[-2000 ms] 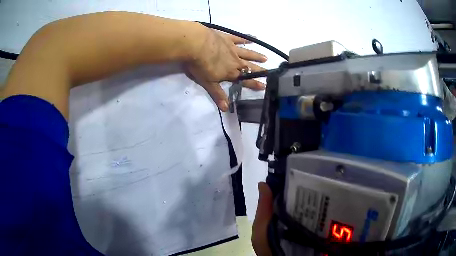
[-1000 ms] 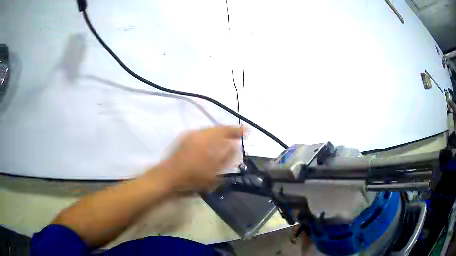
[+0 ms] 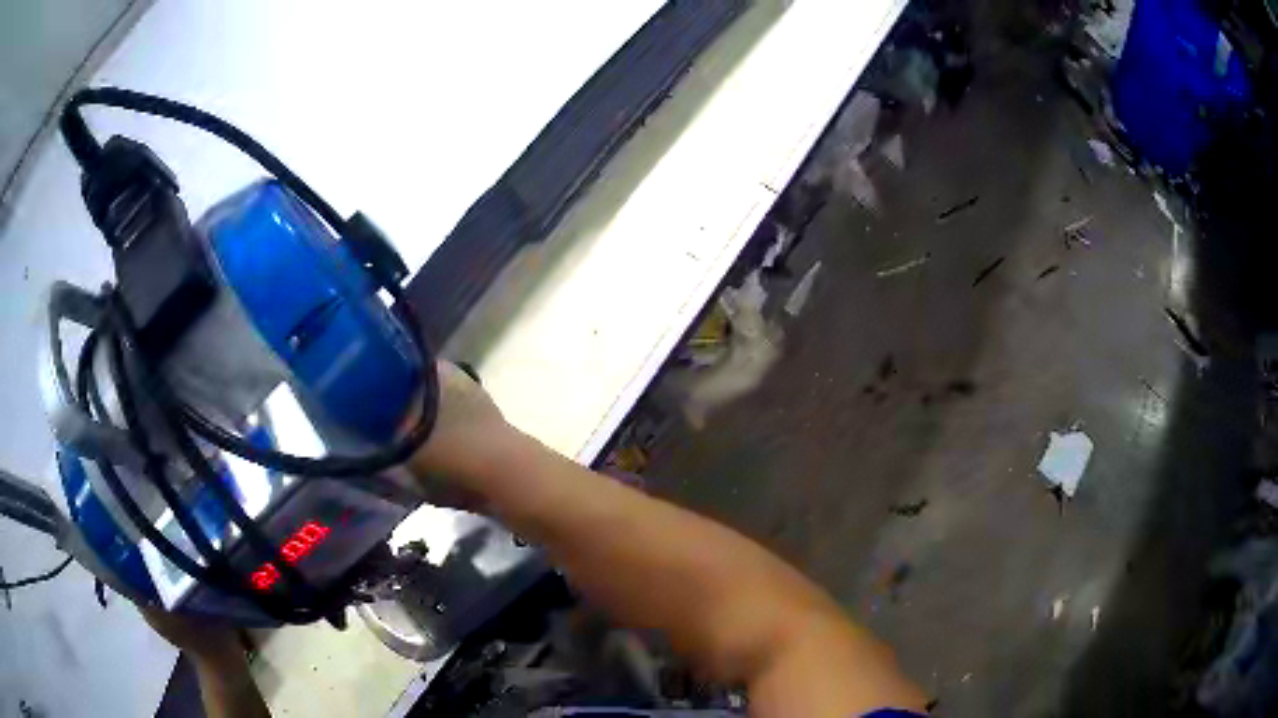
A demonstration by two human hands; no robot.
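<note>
The straight knife cutting machine [image 3: 315, 309], with its blue and silver motor body, fills the left side. Its control box [image 3: 287, 550] shows red digits, and the black power cord [image 3: 231, 119] loops over it. My right hand [image 3: 456, 435] reaches in from the lower right and holds the machine's right side; its fingers are hidden behind the motor. My left hand [image 3: 194, 634] shows small at the lower left under the machine, mostly hidden by it. The knife blade and base plate cannot be made out. The white-topped fabric lay [image 3: 379, 84] has dark layered sides.
The cream table edge [image 3: 701, 267] runs diagonally from upper right to lower left beside the lay. The grey floor [image 3: 897, 421] to the right is littered with paper and fabric scraps. A blue object [image 3: 1177, 84] stands at the upper right.
The view has swung to the table's edge and floor. The machine now stands at the left instead of the right. My left hand has gone from the paper to beneath the machine; my right arm has come into view.
</note>
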